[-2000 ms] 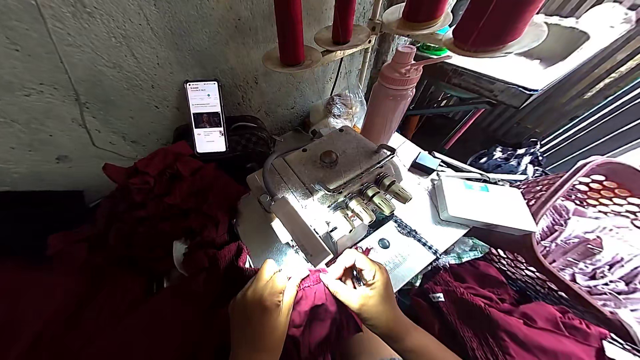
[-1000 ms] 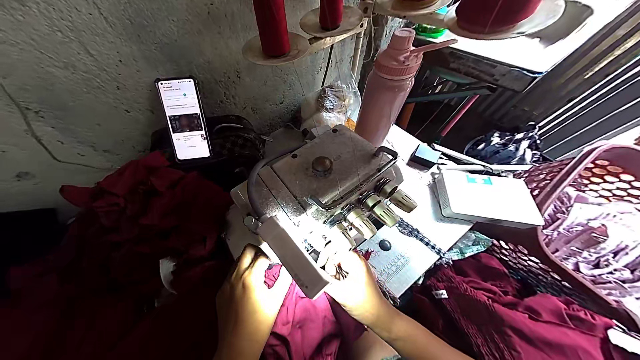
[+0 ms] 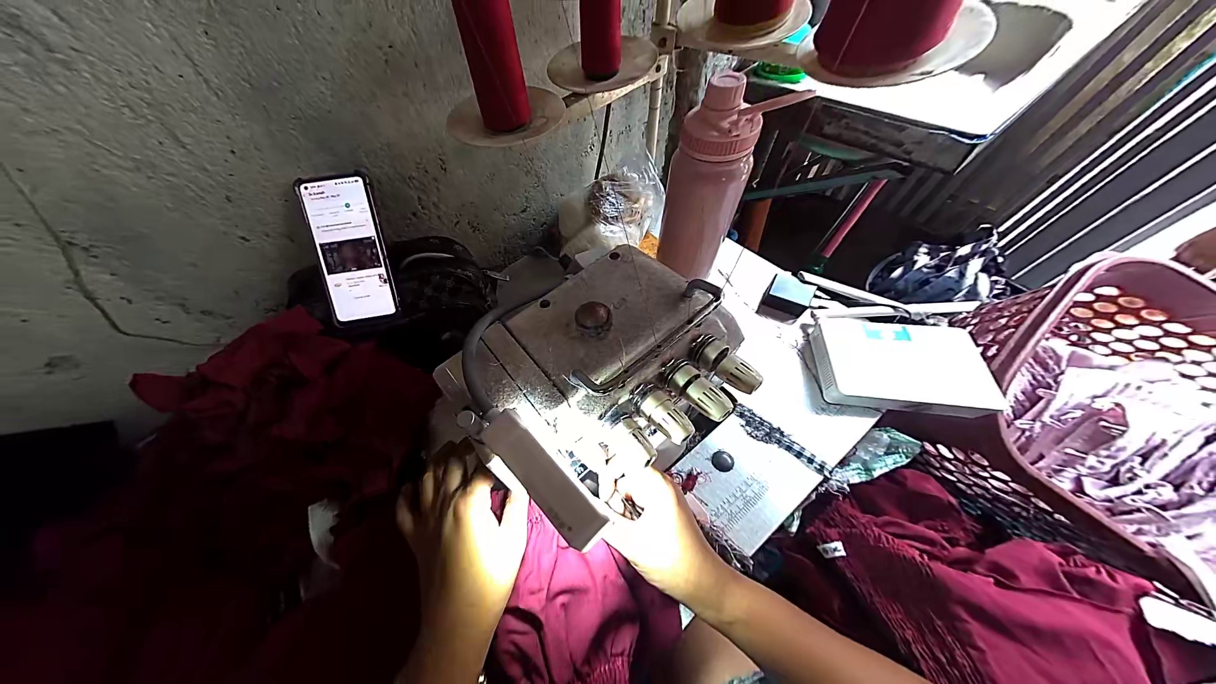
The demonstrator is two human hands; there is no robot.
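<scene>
An overlock sewing machine (image 3: pixel 608 332) stands in the middle, with several tension dials (image 3: pixel 698 389) on its front. My left hand (image 3: pixel 465 522) rests at the left of the machine's head, its fingers partly hidden behind it, on dark red gathered fabric (image 3: pixel 570 598). My right hand (image 3: pixel 660 527) is at the right side of the head under bright light, its fingertips bent near the needle area and partly hidden by the machine. Whether either hand pinches the fabric cannot be told. The fabric hangs down between both hands toward my lap.
Red thread cones (image 3: pixel 494 76) stand above the machine. A pink bottle (image 3: pixel 708 180) is behind it, and a lit phone (image 3: pixel 347 252) leans at the wall. Right of the machine are a white box (image 3: pixel 902 366), a plastic basket (image 3: pixel 1012 332) of pale cloth and more dark red garments (image 3: pixel 950 579).
Both hands were close together on the fabric in front of the machine's head; now they are apart, one on each side of it. The view has shifted somewhat.
</scene>
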